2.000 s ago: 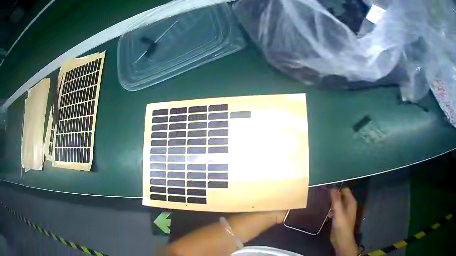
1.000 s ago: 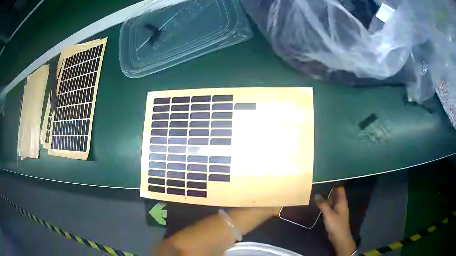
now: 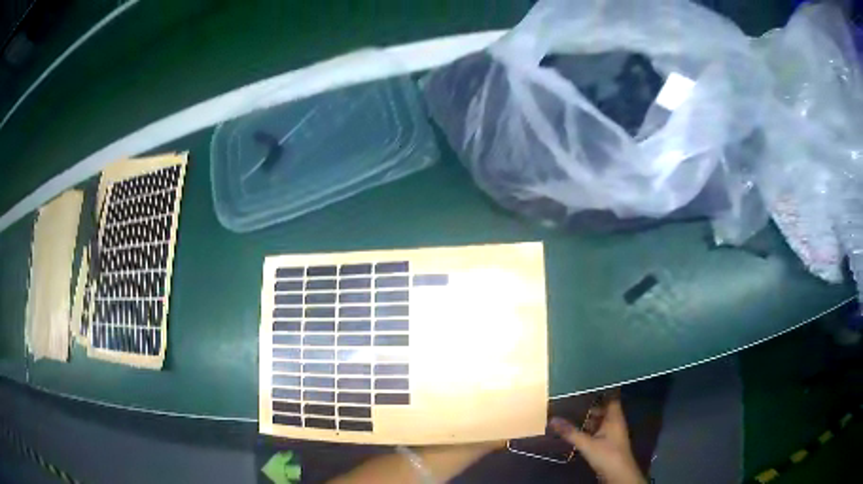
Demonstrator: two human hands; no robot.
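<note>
A tan backing sheet (image 3: 478, 359) lies at the bench's front edge and overhangs it. Rows of dark adhesive pads (image 3: 340, 324) cover its left half; the right half is bare. Below the bench edge is a dark smartphone (image 3: 541, 448) with a light rim, partly hidden by the sheet. My right hand (image 3: 601, 444) is at the phone's right side, fingers along its edge and thumb over the screen. My left forearm comes in from the lower left with a clear band at the wrist; my left hand is hidden under the sheet and bench edge.
A clear tray (image 3: 326, 156) with one small dark piece stands behind the sheet. A large open plastic bag of dark parts (image 3: 587, 123) is at back right. A small dark part (image 3: 641, 289) lies right of the sheet. Spare pad sheets (image 3: 137, 260) and plain tan sheets (image 3: 54, 274) lie left.
The view has tilted up, so the bench things sit lower and more of the bag shows. My right thumb has moved from the phone's right edge over its screen.
</note>
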